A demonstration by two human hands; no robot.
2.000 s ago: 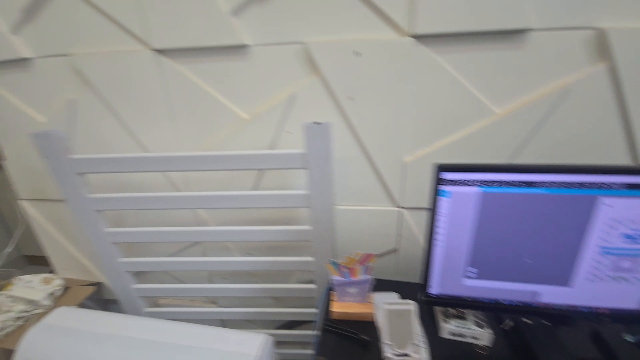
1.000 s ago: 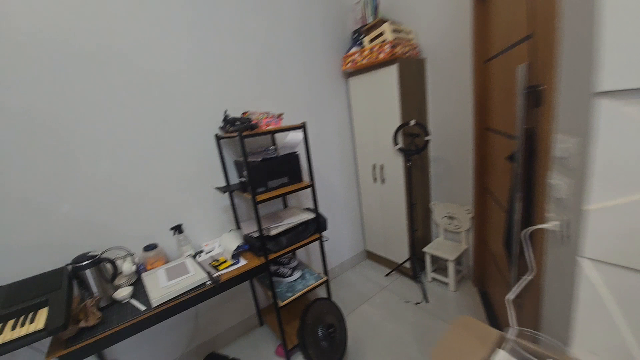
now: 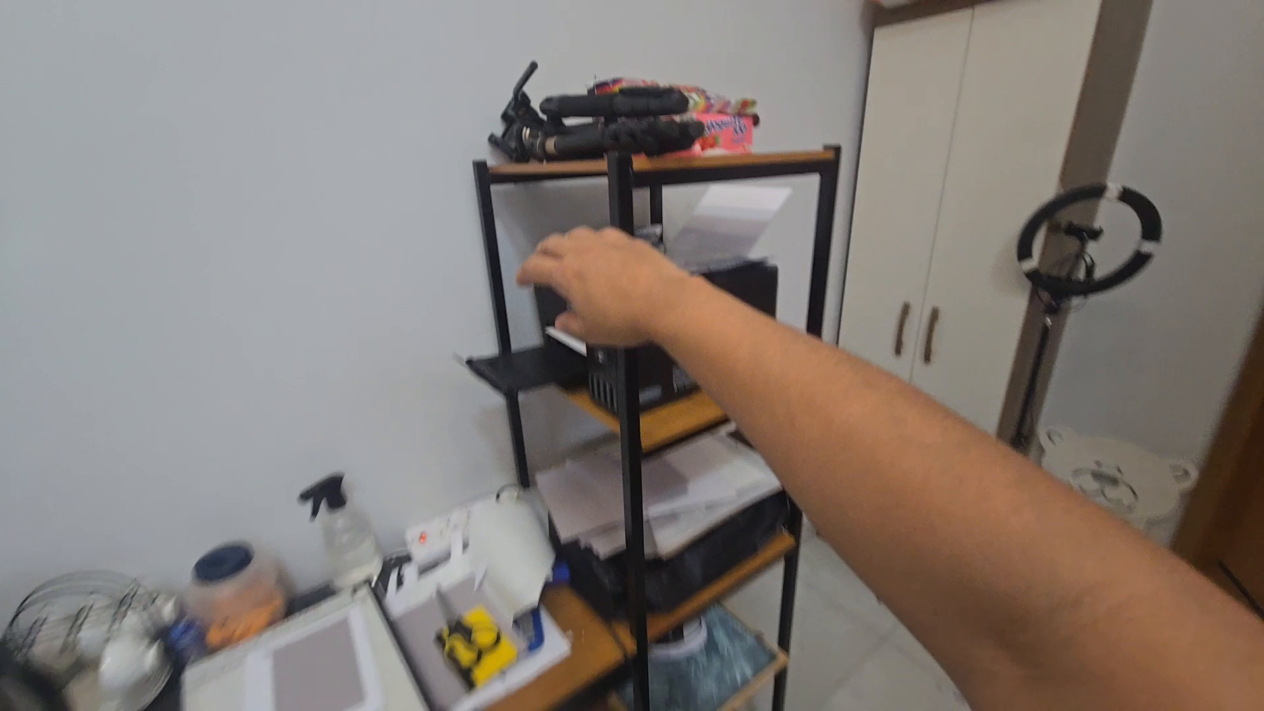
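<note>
My right hand (image 3: pixel 607 286) reaches out from the lower right, its fingers bent and apart, with nothing seen in it. It is in front of the upper part of a metal-framed shelf unit (image 3: pixel 632 494), over a post and the printer (image 3: pixel 746 286) behind; whether it touches either I cannot tell. A black tray (image 3: pixel 523 367) juts from the printer's left side, below the hand. White paper shows just under the fingers. My left hand is not in the frame.
Below left, a desk holds a spray bottle (image 3: pixel 346 543), a lidded jar (image 3: pixel 237 597) and a yellow item (image 3: pixel 479 642). Paper sheets (image 3: pixel 681 484) lie on the middle shelf. A ring light (image 3: pixel 1091 242) stands by a white wardrobe (image 3: pixel 948 188), near a small white chair (image 3: pixel 1116 474).
My right arm has come into view, stretched toward the shelf unit. The view swung from the wall and monitor to the shelves, which now appear closer.
</note>
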